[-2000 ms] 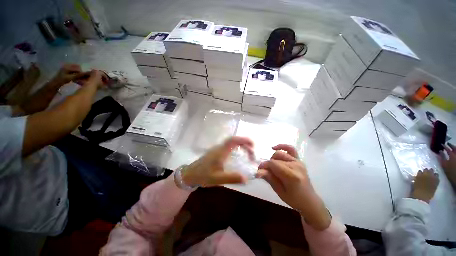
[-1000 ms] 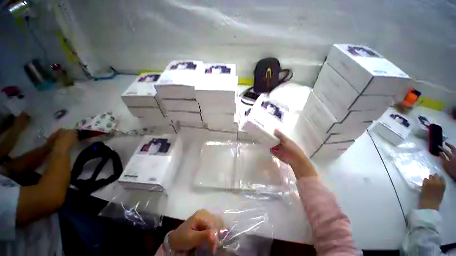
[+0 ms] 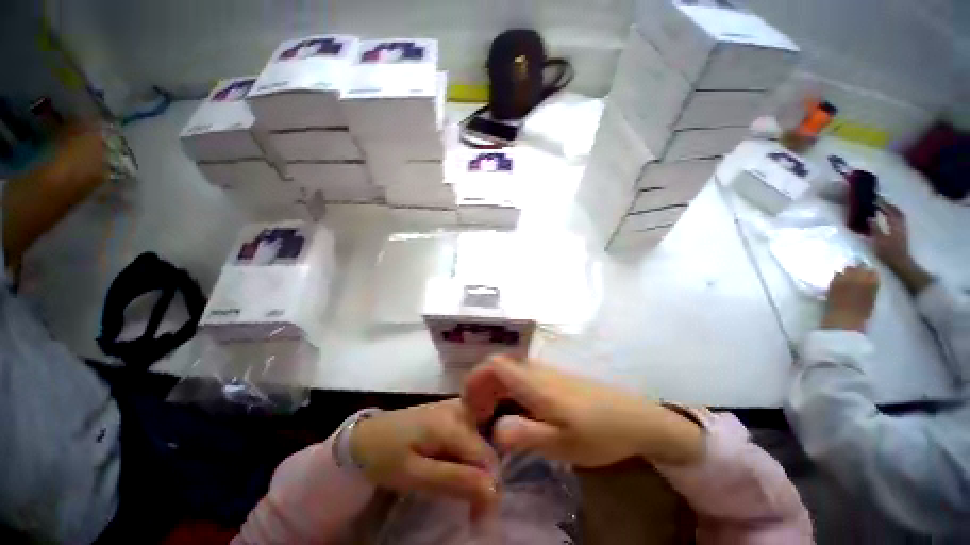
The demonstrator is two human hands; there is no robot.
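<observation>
My left hand (image 3: 425,449) and my right hand (image 3: 569,413) meet at the table's front edge, fingers curled and slightly blurred. A clear plastic bag (image 3: 542,484) hangs between and below them, gripped at their fingertips; the exact grip is hard to see. A white retail box (image 3: 479,300) stands on the table just beyond my hands, its dark picture turned towards me. My right fingers partly cover its lower front. Flat clear bags (image 3: 410,279) lie behind and beside it, partly lost in glare.
Box stacks stand at centre left (image 3: 394,128) and right (image 3: 681,96). Boxes with loose film (image 3: 261,279) and a black strap loop (image 3: 152,309) are at left. A black pouch (image 3: 516,75) and phone (image 3: 489,130) lie by the wall. Co-workers' arms are on both sides.
The box in my right hand has been brought down from near the centre stacks and let go on the table before me. My right hand has joined my left at the bag.
</observation>
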